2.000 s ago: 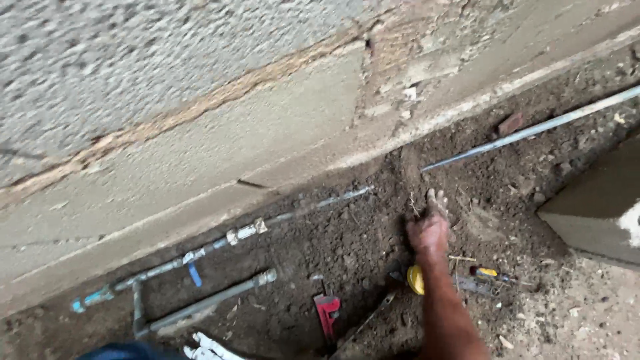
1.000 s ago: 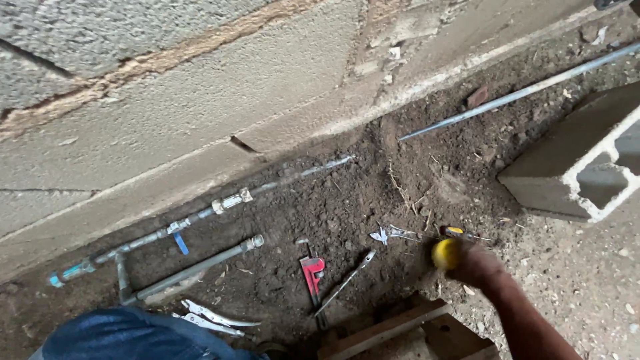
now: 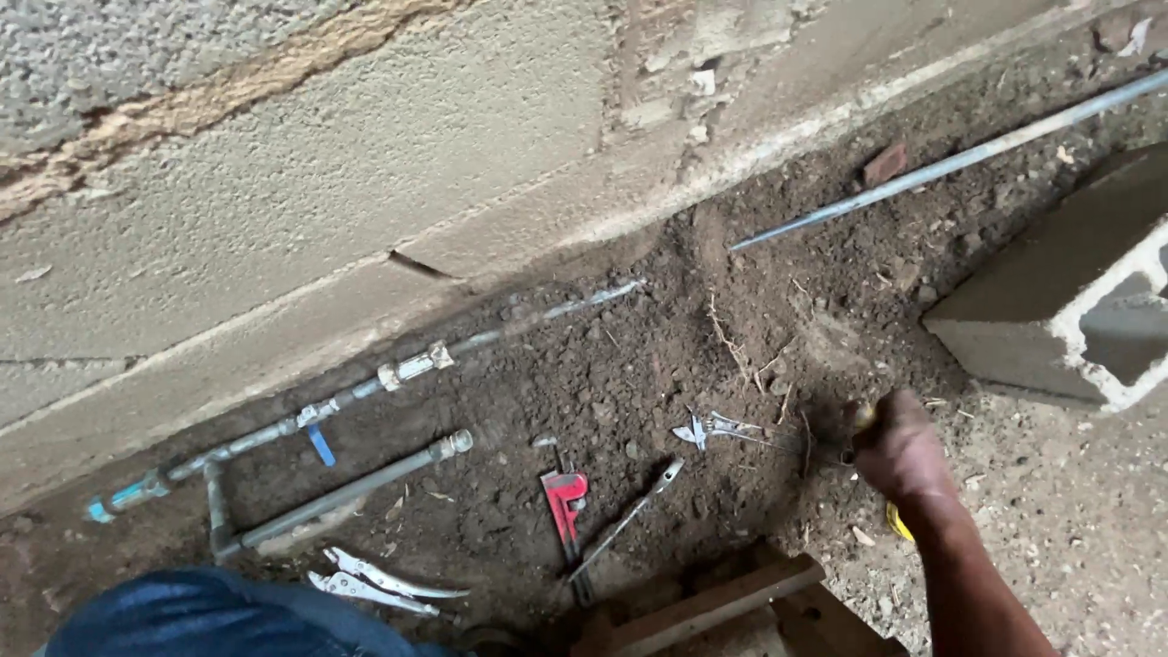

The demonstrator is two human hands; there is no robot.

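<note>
My right hand is low over the soil at the right, its fingers closed around a small yellow-handled tool whose far end is blurred. Under my wrist, a round yellow object is partly hidden. Locking pliers lie just left of the hand. Farther left are a long metal hand tool and a red pipe wrench. Another pair of locking pliers rests near my knee. A metal pipe with fittings and a blue-handled valve runs along the wall. My left hand is out of view.
A concrete block wall rises along the upper left. One long metal pipe slants across the upper right, above a hollow concrete block. A branch pipe lies lower left. Wooden boards stand at the bottom, beside my jeans-covered leg.
My right hand has moved right from the soil near the pipe gap. One second ago it was at the round yellow object, which now lies under my wrist; the hand now grips the yellow-handled tool.
</note>
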